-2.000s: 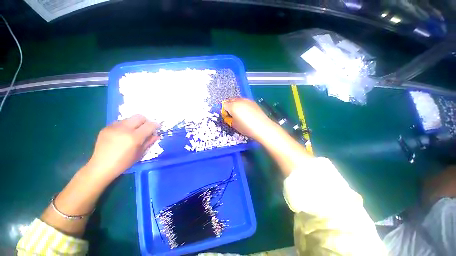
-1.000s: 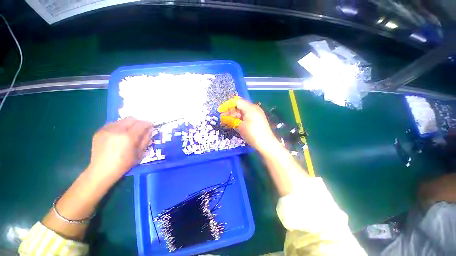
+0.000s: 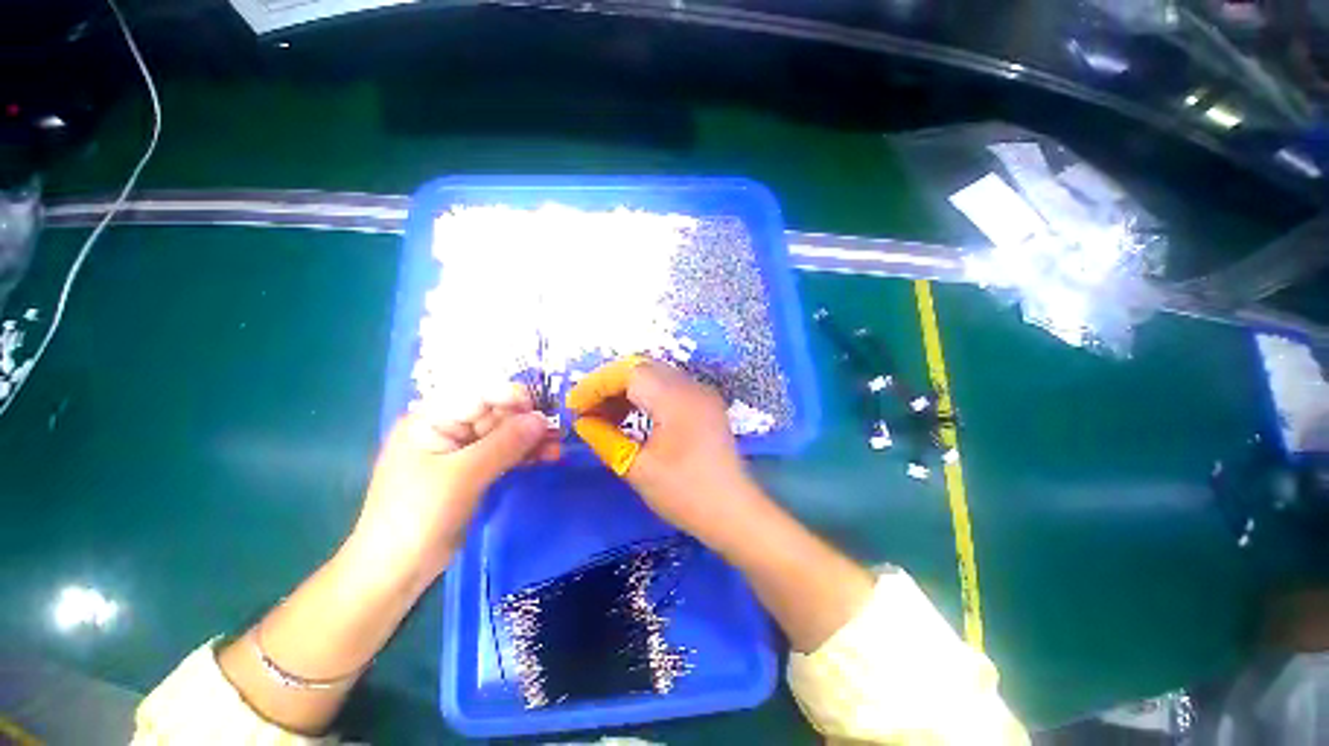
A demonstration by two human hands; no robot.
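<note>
My left hand (image 3: 452,464) and my right hand (image 3: 663,437) meet over the front edge of the blue upper tray (image 3: 793,313). My left fingers pinch a small white housing (image 3: 553,420) with thin black wires (image 3: 541,382) standing up from it. Orange-yellow coverings are on my right thumb and index finger, whose tips are close to the housing; whether they hold anything is unclear. White housings (image 3: 547,277) are heaped in the upper tray, with grey parts (image 3: 729,277) at its right. Black wires (image 3: 590,634) lie in the lower tray (image 3: 758,656).
Wired connectors (image 3: 882,430) lie right of the trays by a yellow line (image 3: 950,481). A clear plastic bag (image 3: 1071,248) is at upper right. A pale strip (image 3: 292,213) runs behind. A white cable (image 3: 139,182) is at left. Another tray (image 3: 1297,386) is at the right edge.
My hands have come together from opposite sides of the upper tray to its front middle. A housing with wires now shows in my left fingers. The view has shifted, so the trays appear further right.
</note>
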